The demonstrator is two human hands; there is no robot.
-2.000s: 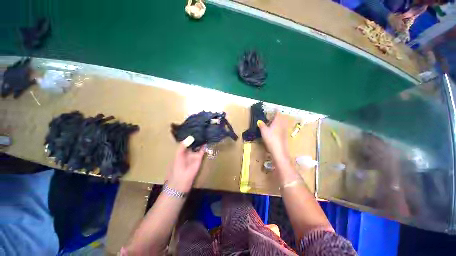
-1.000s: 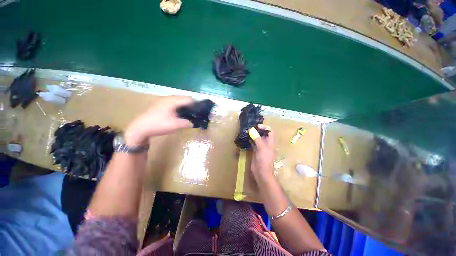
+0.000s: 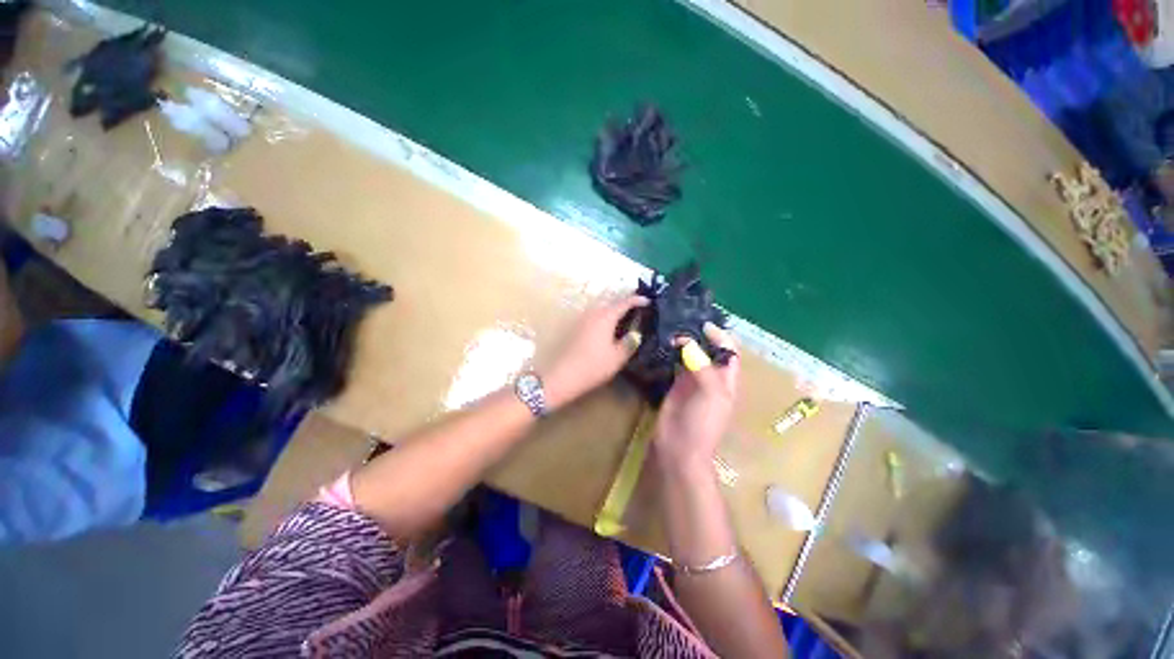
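A clump of black pieces (image 3: 682, 315) is between my hands at the bench's far edge by the green belt. My left hand (image 3: 603, 345) is on its left side, fingertips partly hidden by the clump. My right hand (image 3: 699, 386) grips its right lower side, with a yellow covering on one digit. A wide pile of black pieces (image 3: 264, 303) lies on the bench to the left. A yellow strip (image 3: 624, 479) lies just below my hands.
Another black clump (image 3: 639, 165) lies on the green belt (image 3: 824, 219). A yellow marker (image 3: 796, 415) and a whitish bottle-like item (image 3: 789, 509) lie right of my hands, near a clear panel. More black pieces (image 3: 117, 75) lie far left. A person's blue clothing (image 3: 71, 425) shows at left.
My left hand has moved right from the middle of the bench to the clump at my right hand. The black bunch it carried now merges with that clump. The view has rotated.
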